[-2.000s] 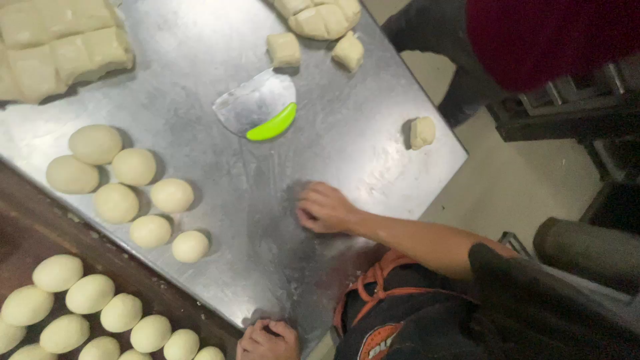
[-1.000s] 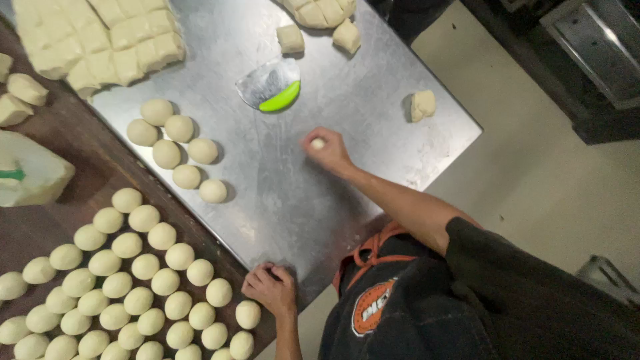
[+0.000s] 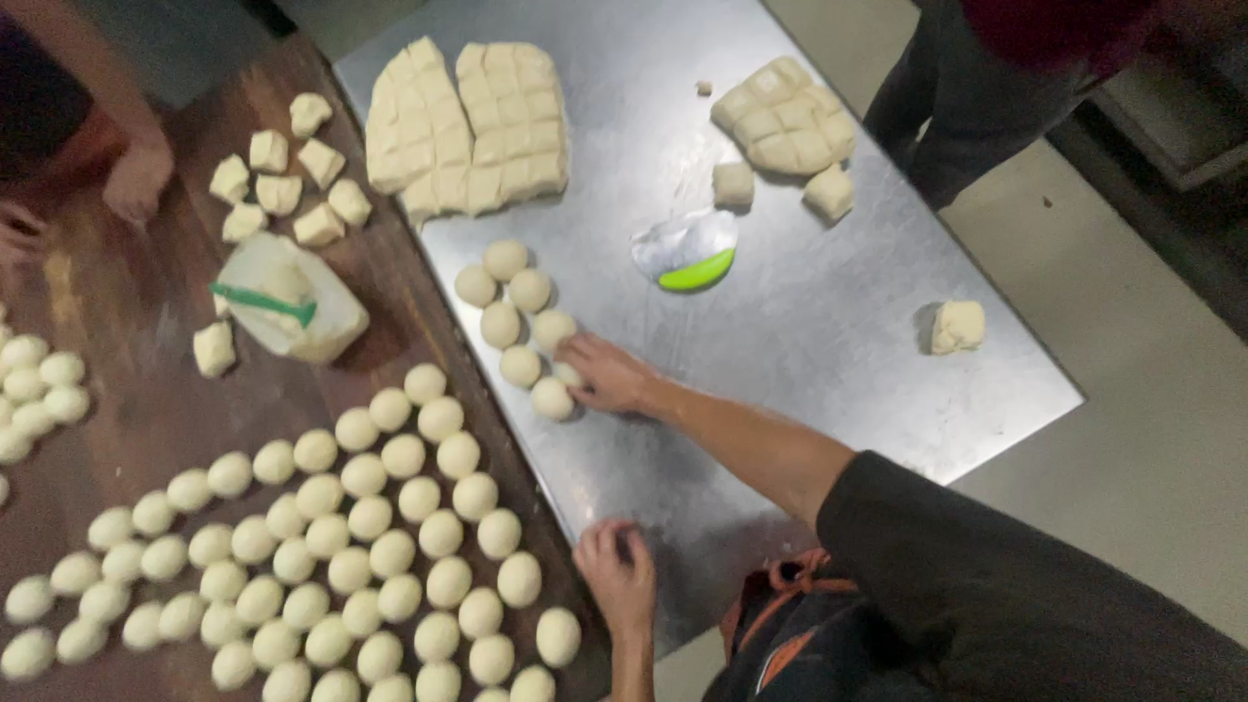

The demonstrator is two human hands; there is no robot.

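My right hand [image 3: 612, 375] reaches over the steel table [image 3: 829, 351], its fingertips on a small dough ball [image 3: 566, 374] at the right side of a group of dough balls [image 3: 501, 325]. My left hand [image 3: 618, 565] rests at the steel table's left edge, fingers loosely curled, with nothing seen in it. A dough scraper with a bright green grip [image 3: 696, 270] lies up and to the right of my right hand. Scored dough slabs [image 3: 512, 122] lie at the table's far left, and a smaller cut dough piece [image 3: 790, 117] at the far right with two loose cubes [image 3: 733, 184] beside it.
Many dough balls [image 3: 366, 517] stand in rows on the wooden table [image 3: 146, 390] at left. A translucent plastic container with a green strip [image 3: 292, 302] and several dough chunks [image 3: 278, 195] are above them. One person's hand [image 3: 138, 180] is at upper left; another person stands beyond the table.
My right hand has moved left from the middle of the steel table to the group of dough balls, carrying a small ball. My left hand stays at the table's edge. The view has shifted.
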